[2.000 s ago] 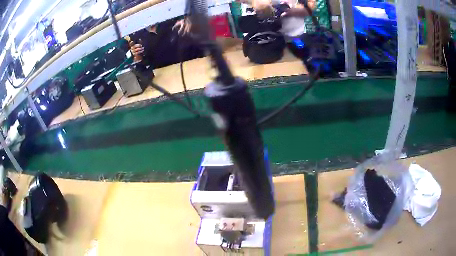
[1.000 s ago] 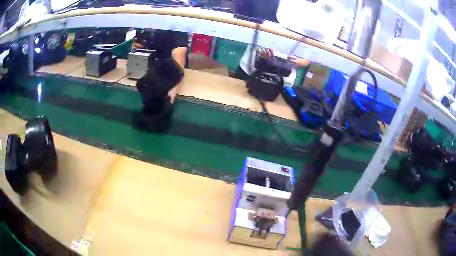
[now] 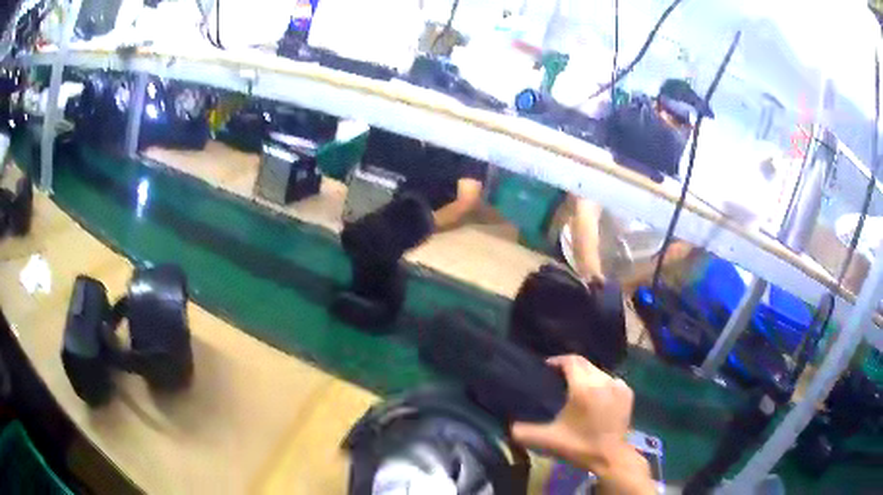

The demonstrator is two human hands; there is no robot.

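Observation:
My right hand comes in from the lower right and grips the black base of an appliance unit. The unit is tilted over the bench's far edge beside the green belt. Its round head faces me at the bottom centre, with a bright white patch and pale swirl on it. My left hand is not in view. The screw feeder is mostly hidden behind my right hand and wrist. A dark, blurred shape like the electric screwdriver hangs right of it.
Another black unit stands on the tan bench at the left. Across the green belt, people's hands and arms hold black units. A shelf crosses above; a metal post slants at right.
My right hand has come into view holding the unit. The camera view has turned left, so the feeder and screwdriver now lie farther right. The clear bag is out of view.

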